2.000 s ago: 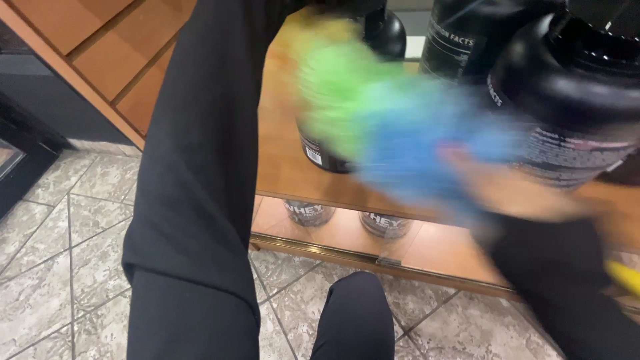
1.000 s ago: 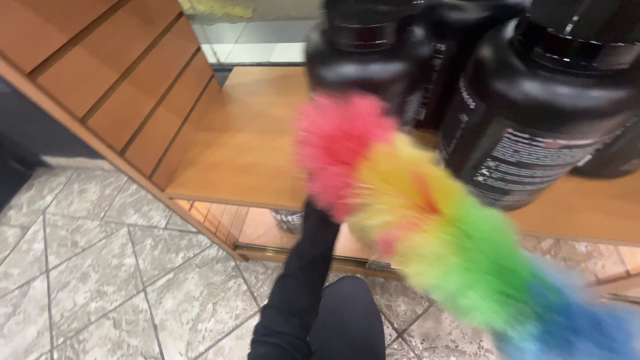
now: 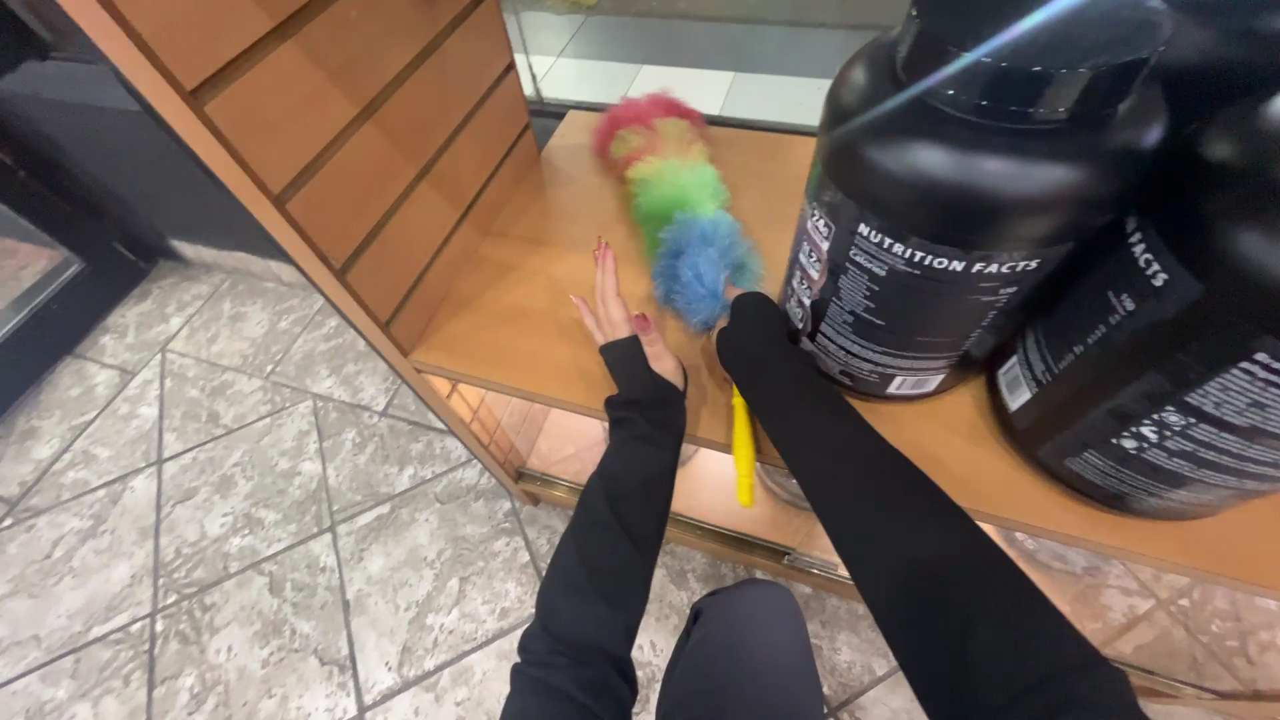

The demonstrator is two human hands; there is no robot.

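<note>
My right hand is closed around the base of a fluffy duster in red, yellow, green and blue. The duster's yellow handle sticks out below that hand, past the shelf's front edge. Its blurred head lies over the wooden shelf, the red tip toward the back. Just left of the blue part, my left hand is over the shelf with fingers spread, holding nothing. A large black plastic tub with a nutrition label stands right of the duster, and my right sleeve passes in front of its lower left side.
Another black tub stands at the right, near the shelf's front edge. A slatted wood panel bounds the shelf on the left. Glass is behind it. Below are a lit lower compartment and a tiled floor.
The duster, held across the front of the tubs one second ago, now points toward the back of the shelf, left of them. My left hand has come into sight above the shelf.
</note>
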